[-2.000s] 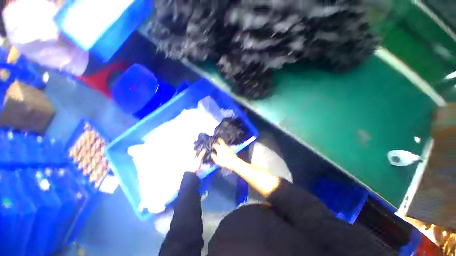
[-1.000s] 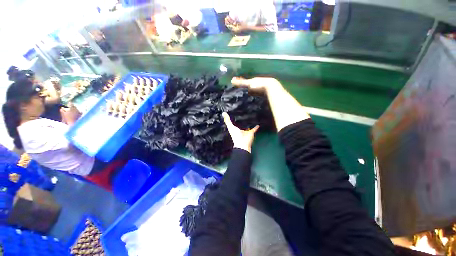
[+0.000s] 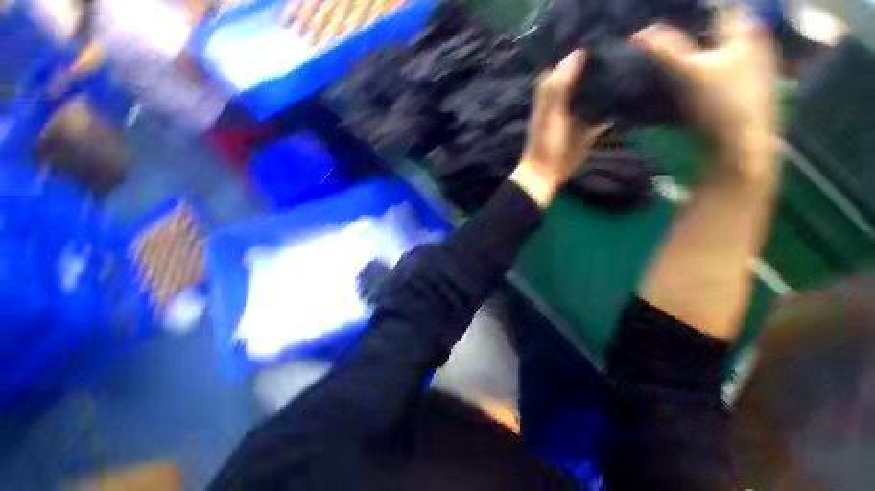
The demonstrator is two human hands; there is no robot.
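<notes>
The view is blurred. My left hand (image 3: 556, 129) and my right hand (image 3: 720, 91) hold a black ruffled cluster (image 3: 628, 86) between them, raised over the bench. A heap of black ruffled clusters (image 3: 451, 91) lies on the green bench behind and left of my hands. A blue crate (image 3: 225, 297) with a white liner sheet (image 3: 307, 283) stands below the bench edge. A dark cluster shows on the liner beside my left sleeve, which hides part of the crate.
A blue crate (image 3: 259, 101) with rows of beige-brown parts is at the upper left. A blue stool (image 3: 291, 171), a brown box (image 3: 82, 144), a tray of brown parts (image 3: 170, 251) and blue crates (image 3: 58, 297) are at left. A grey stained box (image 3: 820, 384) is at right.
Both hands were on the heap; they now hold a cluster lifted away from it. The view has tilted and blurred, and the lined crate shows more fully.
</notes>
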